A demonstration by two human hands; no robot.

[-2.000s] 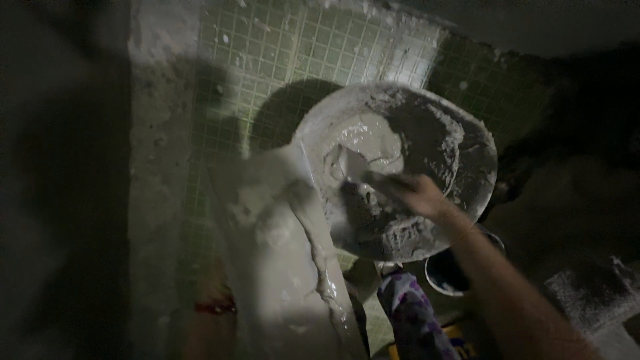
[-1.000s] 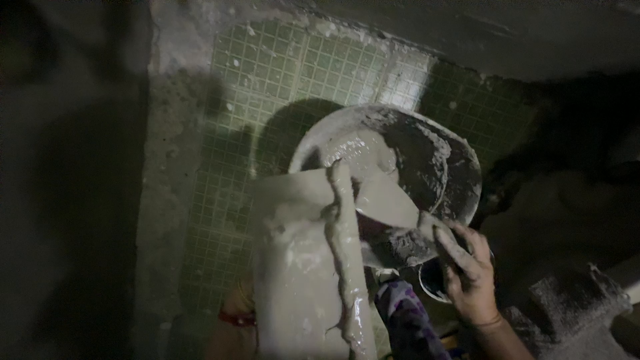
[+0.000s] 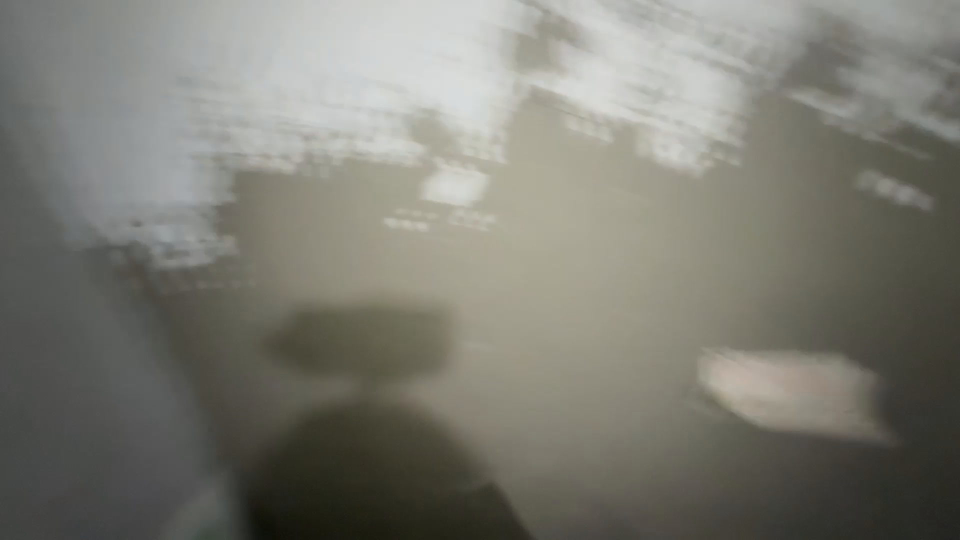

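Motion blur covers the whole head view. A wall surface [image 3: 585,247] fills most of it, with white plaster-like patches [image 3: 360,82] spread unevenly across the top over a duller beige layer. Neither my left hand nor my right hand can be made out. At the lower right is a pale pinkish, roughly four-sided patch [image 3: 795,394]; the blur hides what it is. The trowel, the board and the tub of wet plaster are not visible here.
A grey plane [image 3: 90,360] runs down the left side and meets the wall at a slanting edge. A dark shadow [image 3: 375,472] with a rounded top lies at the lower middle, below a dark oblong shadow [image 3: 367,337].
The view has swung from the tub, the plaster-covered board and the green tiled floor to a wall. Before that swing, my right hand moved lower beside the tub with the trowel.
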